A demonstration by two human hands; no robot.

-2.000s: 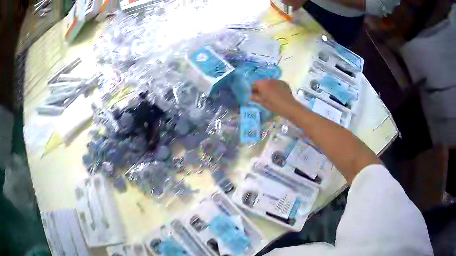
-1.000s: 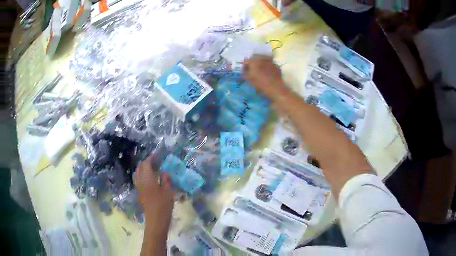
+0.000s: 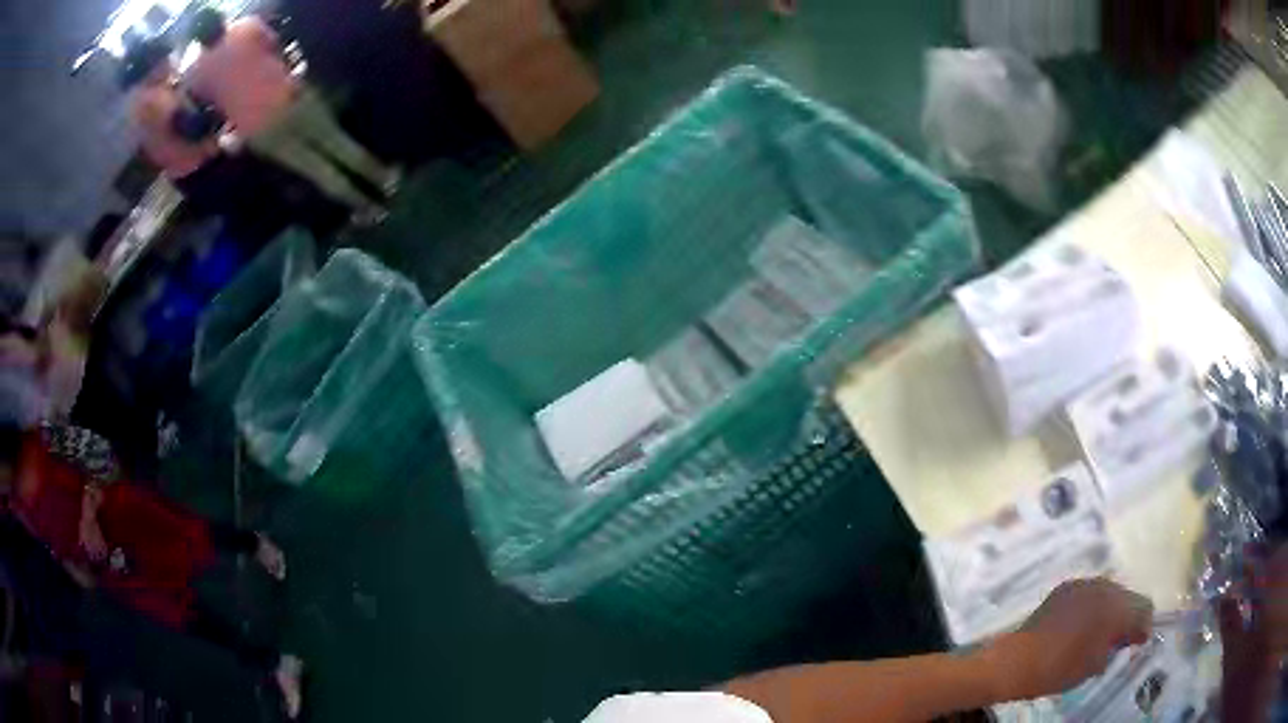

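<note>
My left hand (image 3: 1081,638) reaches in from the bottom, white sleeve behind it, over the near trays at the table's lower right. Its fingertips are at a white tray (image 3: 1161,689) with a dark round piece; whether they grip anything is unclear. A blurred brown arm or hand shape (image 3: 1254,643), probably my right, is cut off at the right edge. A white tray with a dark round piece (image 3: 1020,554) lies just beyond my left hand. Stacked white moulded trays (image 3: 1048,332) stand farther along the table, with another tray stack (image 3: 1141,424) beside them.
A large green mesh basket (image 3: 636,558), lined with clear plastic, stands beside the pale-yellow table (image 3: 904,424); white flat pieces (image 3: 605,420) lie in it. Smaller lined green baskets (image 3: 332,353) stand farther left. A white bag (image 3: 996,124), a carton (image 3: 516,71) and people (image 3: 254,88) are beyond.
The view has swung left from the grey heap and blue cards to the basket and tray stacks. My left hand is now over the near trays; the blue card seen by it is not discernible.
</note>
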